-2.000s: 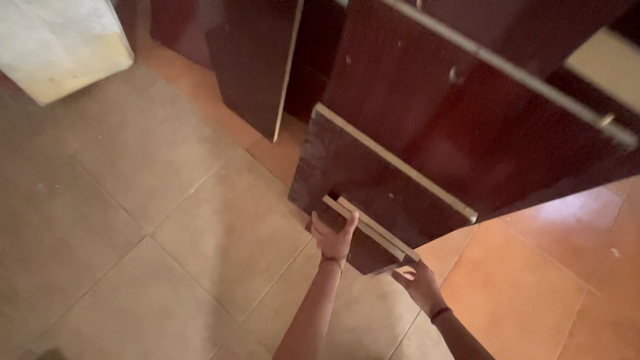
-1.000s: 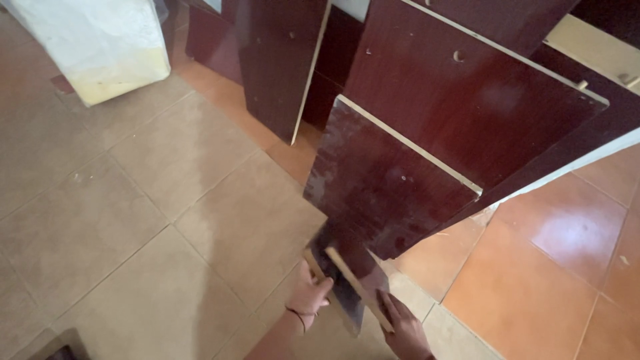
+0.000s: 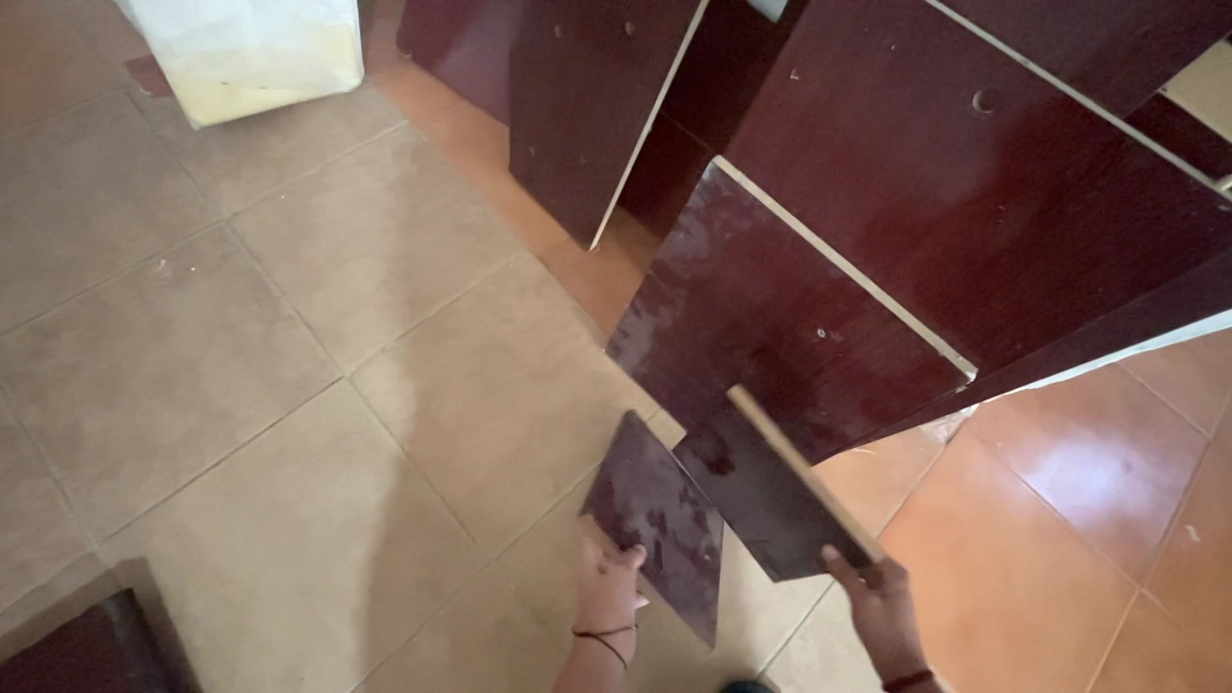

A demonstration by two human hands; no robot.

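My left hand (image 3: 611, 582) grips the lower left edge of a small dark red board (image 3: 664, 520), which is tilted above the tiled floor. A second small dark red board (image 3: 760, 491), with a pale raw edge facing up, is held by its right end in my right hand (image 3: 871, 597). The two small boards lie side by side, their near edges close together; whether they touch I cannot tell. Just beyond them a larger dark red panel (image 3: 789, 298) with a pale top edge leans against bigger dark red panels (image 3: 924, 173).
At the top left stands a white and yellowish block-like object (image 3: 269, 58). Another dark red panel with holes (image 3: 587, 115) stands at the top centre. The corner of a dark red piece (image 3: 87, 654) shows at the lower left. Beige and orange tiles (image 3: 462, 404) cover the floor.
The two small boards, earlier close together against the leaning panel, are now spread apart, one in each hand. The hands have moved away from the panel's face.
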